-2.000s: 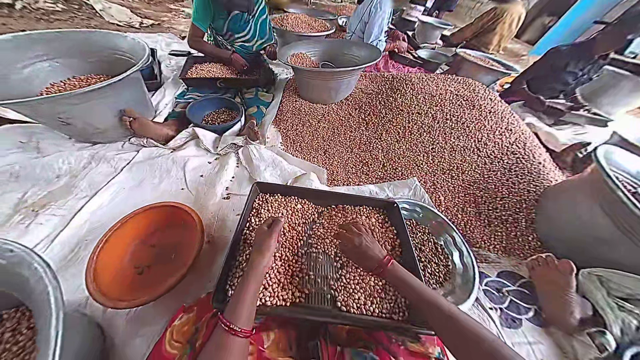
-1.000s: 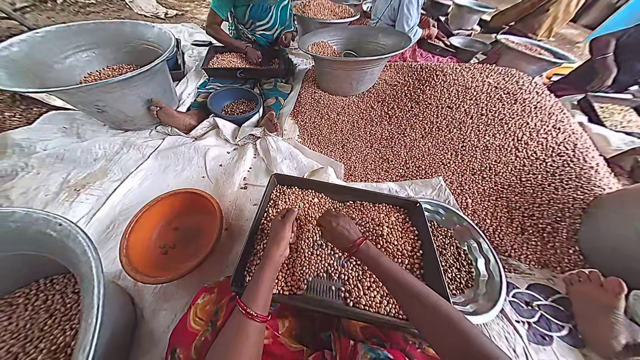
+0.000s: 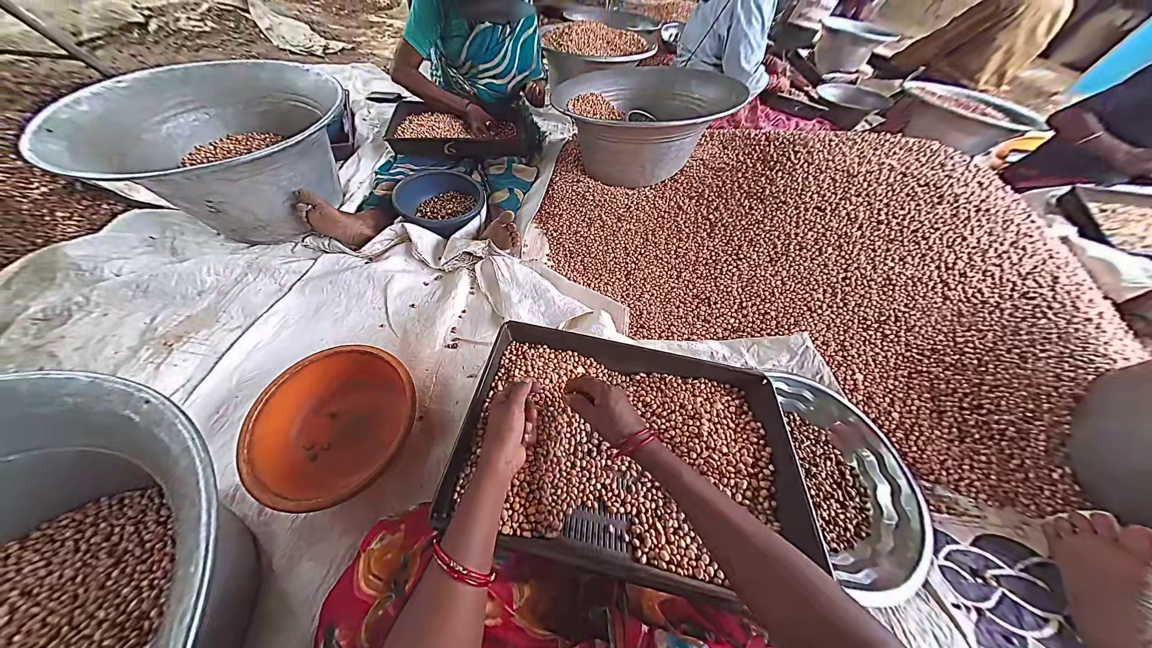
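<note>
A black rectangular tray [image 3: 785, 468] with a slatted bottom rests at my lap, covered in light-brown nuts or seeds [image 3: 693, 414]. Over its upper left part is my left hand [image 3: 511, 425], fingers curled; whether it holds any nuts cannot be made out. My right hand [image 3: 605, 409] is just right of it, fingertips bent down at the nuts, its grip also unclear. Bare slats show near the tray's front edge. A shiny steel basin [image 3: 904, 513] with darker nuts sits partly under the tray's right side. To the left, an orange bowl [image 3: 328, 427] holds a few small pieces.
A large metal tub [image 3: 193, 450] with nuts stands at the lower left, another [image 3: 270, 193] farther back. A big heap of nuts [image 3: 828, 270] spreads at the right. Beyond a white sheet [image 3: 180, 297], a person [image 3: 477, 63] sits with a black tray and a blue bowl [image 3: 441, 200]; several others sit behind.
Both hands have shifted over the nuts in the tray. Bare slats that ran up the tray's middle two seconds ago are now mostly covered, showing only near the front edge. The view has swung somewhat.
</note>
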